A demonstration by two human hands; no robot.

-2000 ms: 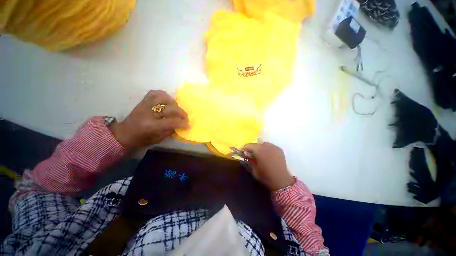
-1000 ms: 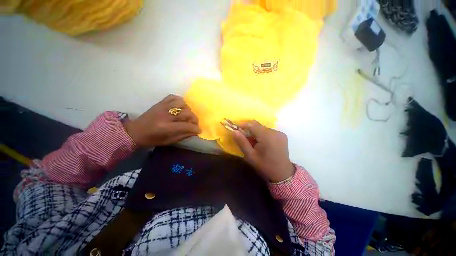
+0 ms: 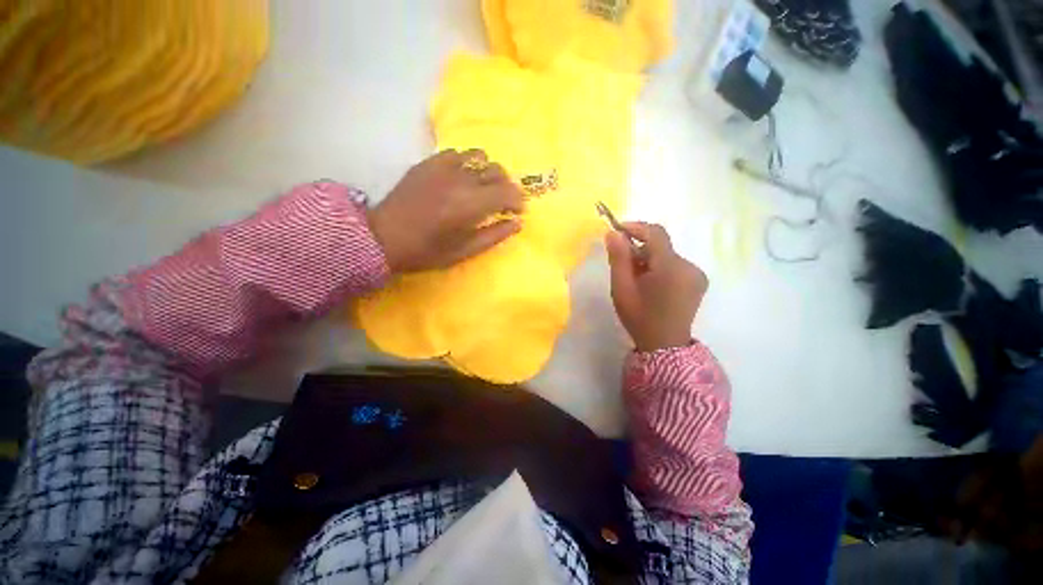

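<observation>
A bright yellow fabric piece (image 3: 492, 314) with a rounded, lobed lower edge lies at the table's front edge. It overlaps a yellow pile (image 3: 572, 120) bearing a small dark mark (image 3: 539, 182). My left hand (image 3: 452, 208), with a gold ring, lies over the yellow fabric just left of the mark, fingers pointing right; whether it pinches any cloth is hidden. My right hand (image 3: 654, 280) is raised at the right edge of the yellow fabric and holds small metal snips (image 3: 610, 216), tips pointing up and left, apart from the mark.
A tall yellow stack (image 3: 137, 74) stands at upper left on the white table (image 3: 343, 91). More yellow pieces (image 3: 589, 34) lie beyond. A black adapter (image 3: 749, 85), pale cord (image 3: 789, 240), a dark bundle (image 3: 814, 29) and black fabric pieces (image 3: 909, 265) lie at right.
My left hand has moved off the front piece, up and right, towards the mark. My right hand with the snips has left the lower edge and moved up and right. The view has shifted.
</observation>
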